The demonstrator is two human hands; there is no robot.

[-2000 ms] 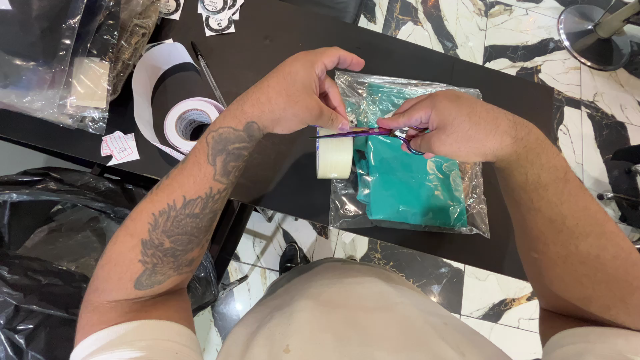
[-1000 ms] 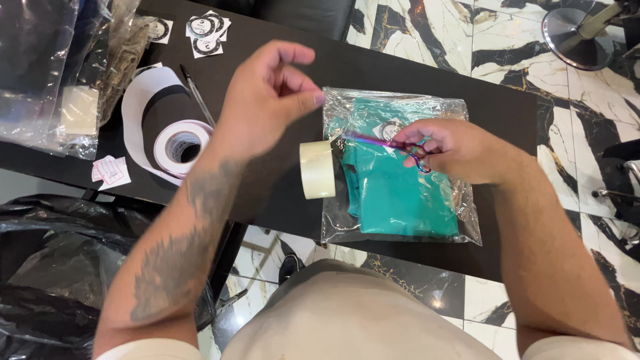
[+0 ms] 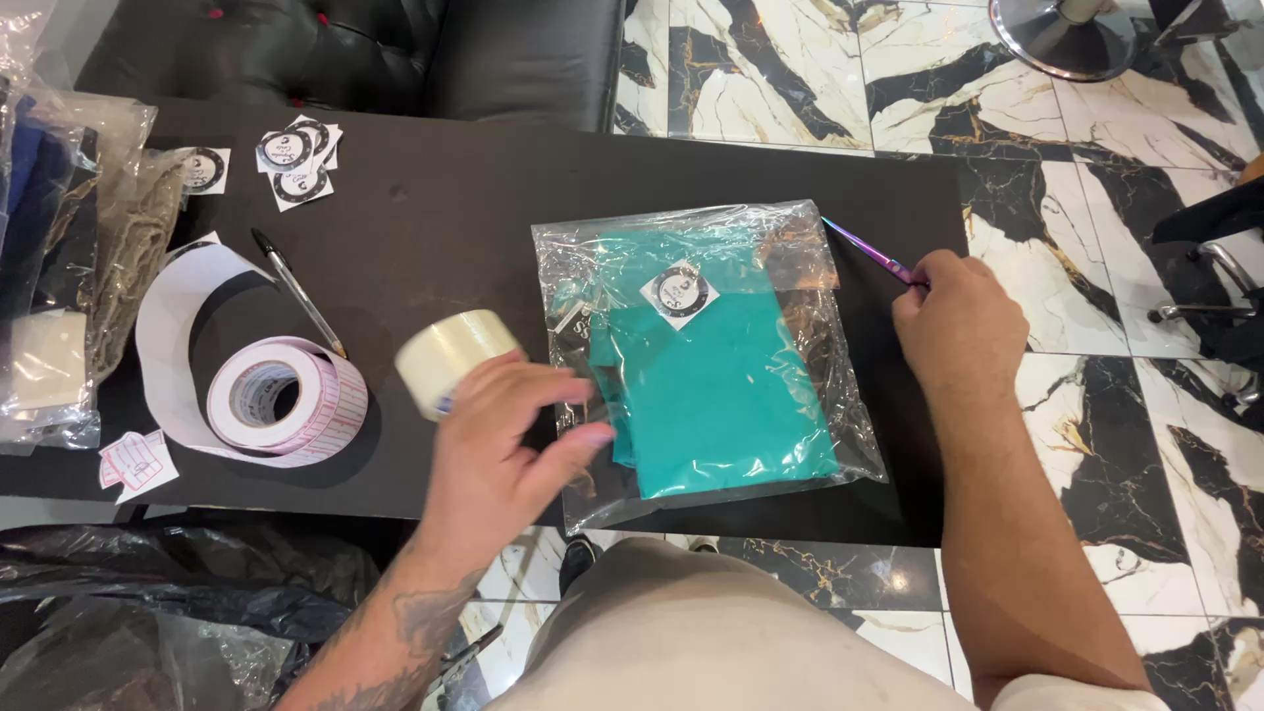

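Observation:
A clear plastic bag (image 3: 859, 434) with folded teal fabric (image 3: 721, 395) inside lies flat on the black table. A square paper piece with a round black-and-white emblem (image 3: 681, 293) shows near the top of the fabric. My left hand (image 3: 513, 425), fingers apart and holding nothing, is over the bag's left edge, beside a roll of clear packing tape (image 3: 454, 351). At the table's right side, my right hand (image 3: 960, 321) is on purple metallic scissors (image 3: 869, 249), their blades pointing up-left toward the bag's corner; its fingers cover the handles.
A roll of printed labels (image 3: 272, 400), a pen (image 3: 298, 291) and a torn label piece (image 3: 136, 464) lie at the left. Several emblem stickers (image 3: 296, 163) are behind them. Filled plastic bags (image 3: 59, 296) occupy the far left, above a black plastic bag (image 3: 178, 573). A black padded seat (image 3: 346, 59) adjoins the table.
My right hand has moved right with the scissors, off the bag. My left hand rose away from the bag, then came down near the tape roll.

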